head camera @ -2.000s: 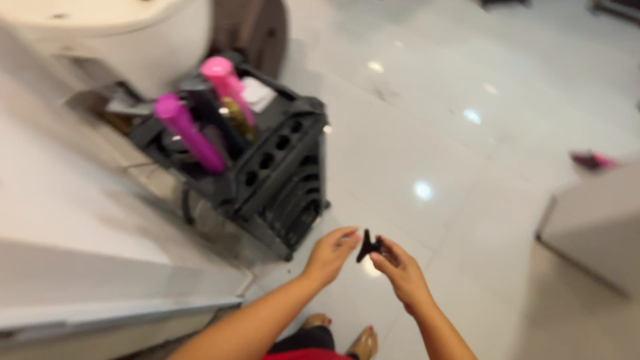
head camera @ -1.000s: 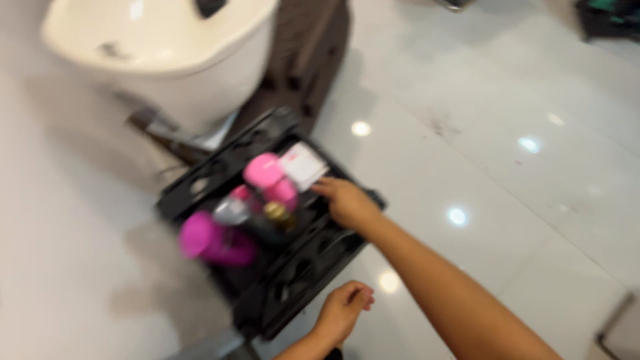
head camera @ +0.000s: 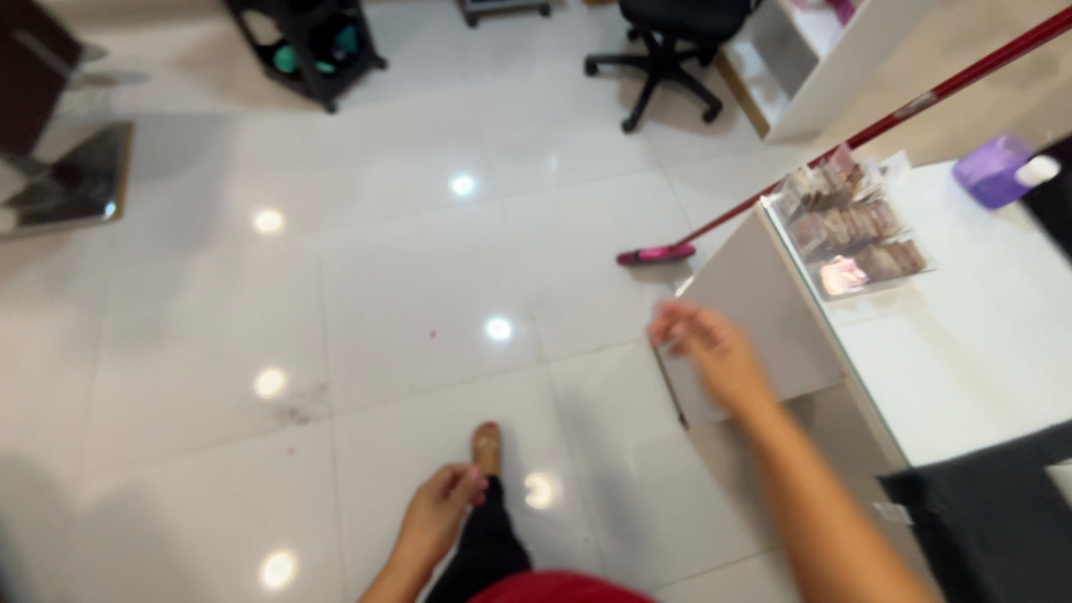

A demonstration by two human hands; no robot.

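My left hand point(head camera: 441, 507) is low in the view, fingers curled, above my leg and foot; whether anything small is inside it cannot be told. My right hand point(head camera: 708, 343) is raised and blurred, its fingers loosely bent, with no object seen in it. It is in front of the side of a white counter point(head camera: 963, 352). On the counter's near corner stands a clear divided organizer point(head camera: 863, 289) filled with small packets. Behind it a purple bottle with a white cap point(head camera: 994, 172) lies or leans; which of the two is unclear.
A broom with a red handle point(head camera: 913, 105) leans past the counter, its pink head point(head camera: 657, 255) on the tiled floor. A black wheeled chair point(head camera: 662, 71) and a black trolley point(head camera: 314, 50) stand farther off. Dark cloth point(head camera: 997, 502) covers the counter's near end.
The view has swung from the black trolley with pink and purple bottles to the counter. My right hand has left that trolley. The black clip held two seconds ago is no longer seen.
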